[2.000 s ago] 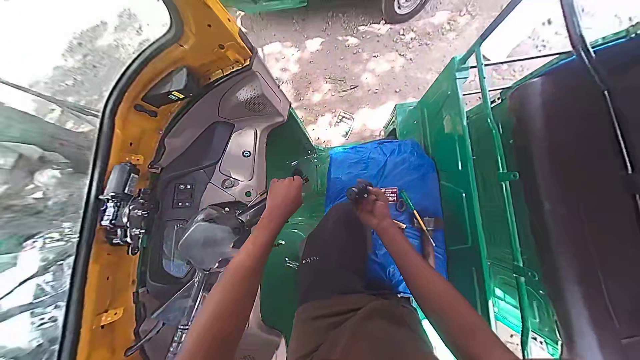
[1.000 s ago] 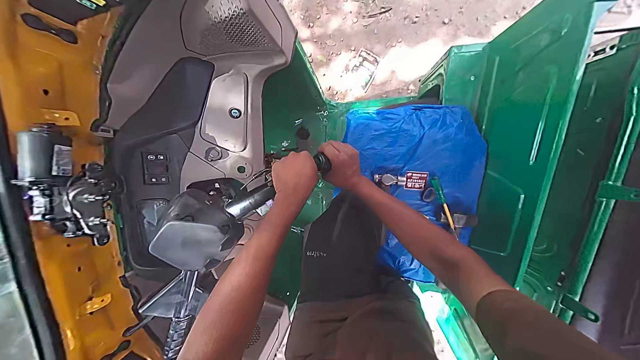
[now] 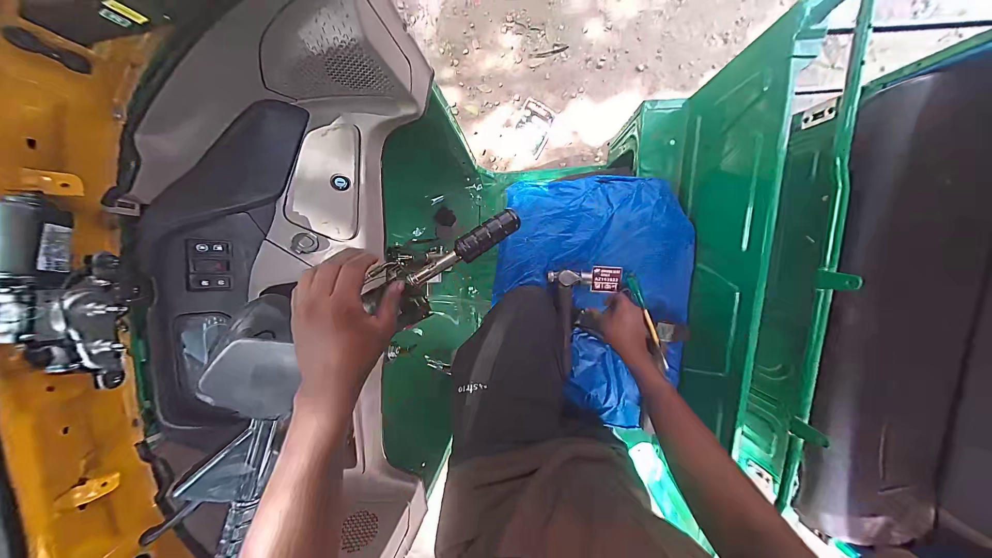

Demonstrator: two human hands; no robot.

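On the handlebar of a three-wheeler, my left hand (image 3: pixel 341 310) rests at the inner end of a bare metal tube (image 3: pixel 434 267), with its thumb beside exposed switch parts and wires. A ribbed black grip (image 3: pixel 488 235) covers the tube's outer end. Over the blue plastic sheet (image 3: pixel 597 217), my right hand (image 3: pixel 624 325) has its fingers around a small dark object (image 3: pixel 590 319) that I cannot identify. Just above that hand lie a metal tool with a jointed head (image 3: pixel 570 277) and a small red-and-white label (image 3: pixel 607 279). A thin yellow and green tool (image 3: pixel 649 322) lies beside the fingers.
A grey dashboard (image 3: pixel 325 186) and an instrument housing (image 3: pixel 252 378) stand at left. The yellow front body panel (image 3: pixel 70 434) carries a motor assembly. Green metal panels (image 3: pixel 717 232) rise right of the sheet, with a dark seat (image 3: pixel 899 294) beyond. My legs are between dashboard and sheet.
My right hand has left the black grip and moved right to the tools on the blue sheet. My left hand remains at the handlebar.
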